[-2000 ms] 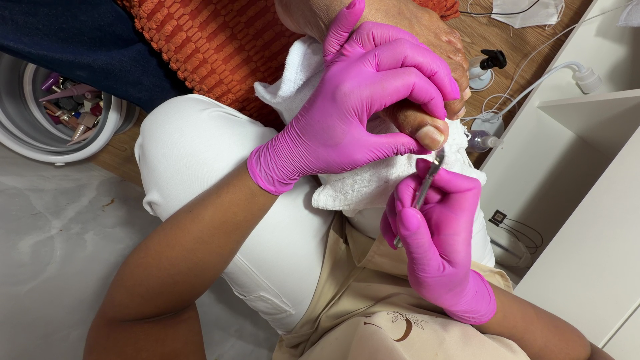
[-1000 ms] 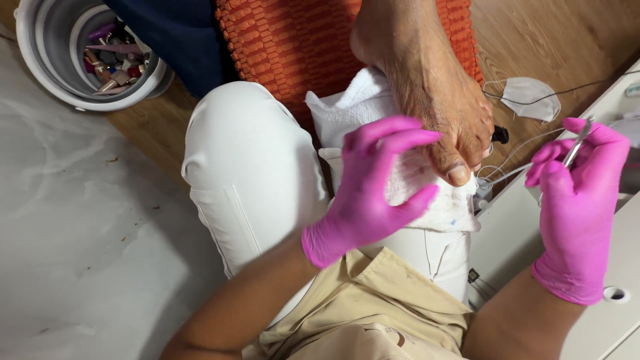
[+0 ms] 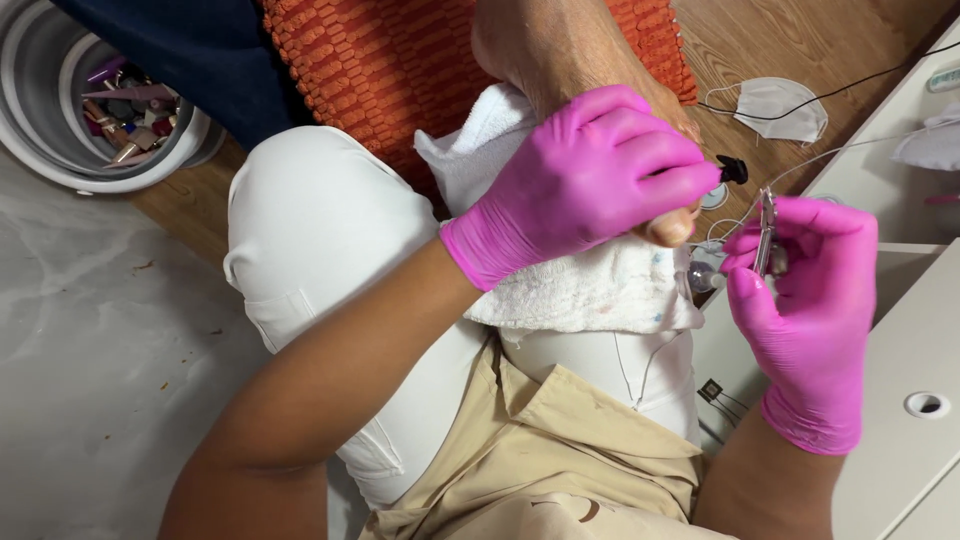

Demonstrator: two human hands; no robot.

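Observation:
My left hand [image 3: 592,180], in a pink glove, lies over the toes of another person's bare foot [image 3: 577,60], with its fingers curled round them. The big toe [image 3: 670,227] shows below my fingers. Under the foot a white towel [image 3: 577,289] is spread over my lap. To the right of the toe, apart from it, my gloved right hand [image 3: 802,300] holds metal nippers [image 3: 765,236], jaws pointing up. Part of their handle is hidden by my fingers.
An orange textured cloth [image 3: 360,75] lies behind the foot. A grey and white bucket [image 3: 176,161] of small bottles stands at upper left. At right are a white cabinet [image 3: 900,367], cables and a small bottle [image 3: 703,276]. A white face mask [image 3: 781,110] lies on the wood floor.
My left hand, apart from the toes one second ago, has closed round them. My right hand, with the nippers, is nearer the foot than one second ago.

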